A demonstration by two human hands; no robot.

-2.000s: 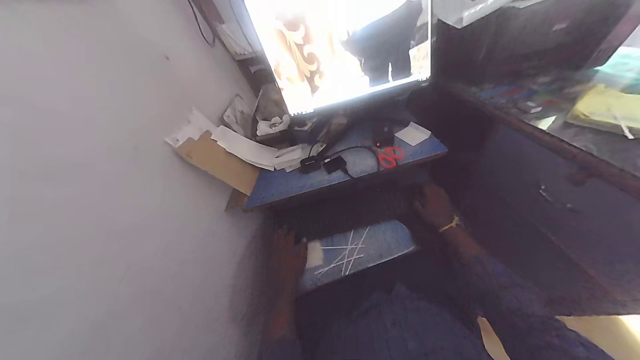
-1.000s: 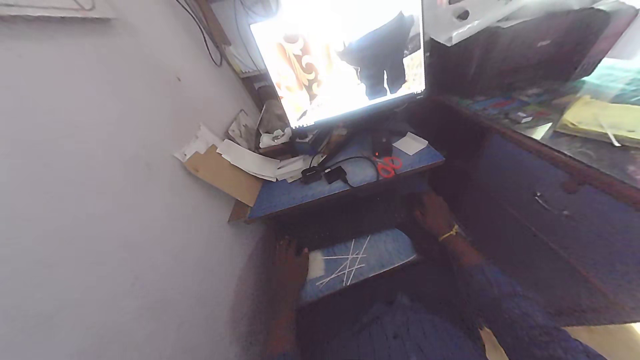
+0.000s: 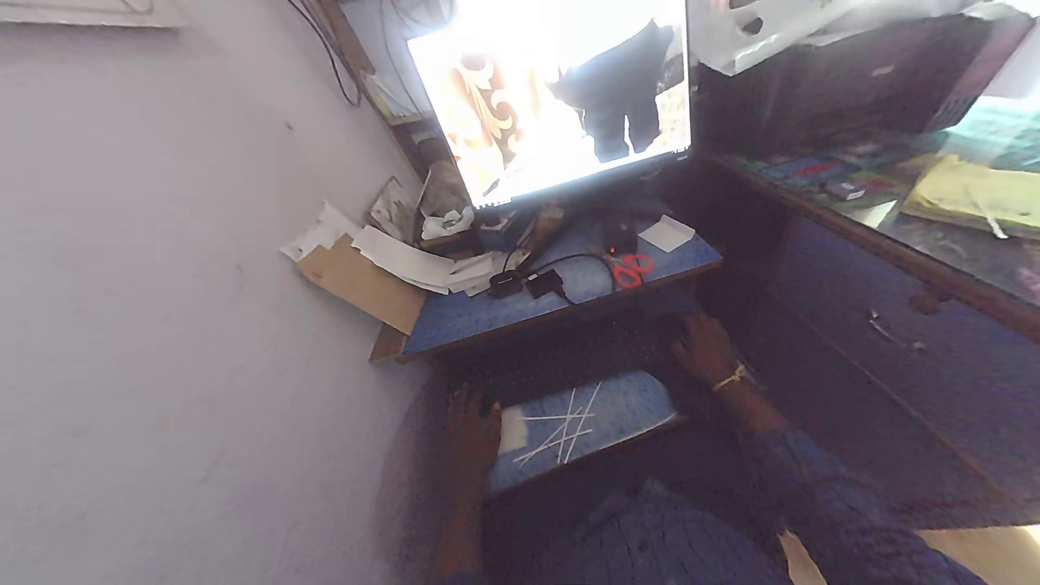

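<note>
My left hand (image 3: 474,418) lies at the left end of a blue pull-out tray, beside a small pale piece of paper (image 3: 513,430). My right hand (image 3: 705,345), with a yellow band at the wrist, rests at the tray's right end, near a dark keyboard (image 3: 561,355). Several thin white sticks (image 3: 571,424) lie crossed on the tray between my hands. Both hands are in shadow; I see nothing held in either, and their finger spread is hard to make out.
On the blue desk shelf (image 3: 471,321) above are red-handled scissors (image 3: 627,276), black adapters (image 3: 544,283) with cables, a white paper (image 3: 667,233) and cardboard (image 3: 361,280). A lit monitor (image 3: 569,106) stands behind. The wall is at left, a dark cabinet (image 3: 861,341) at right.
</note>
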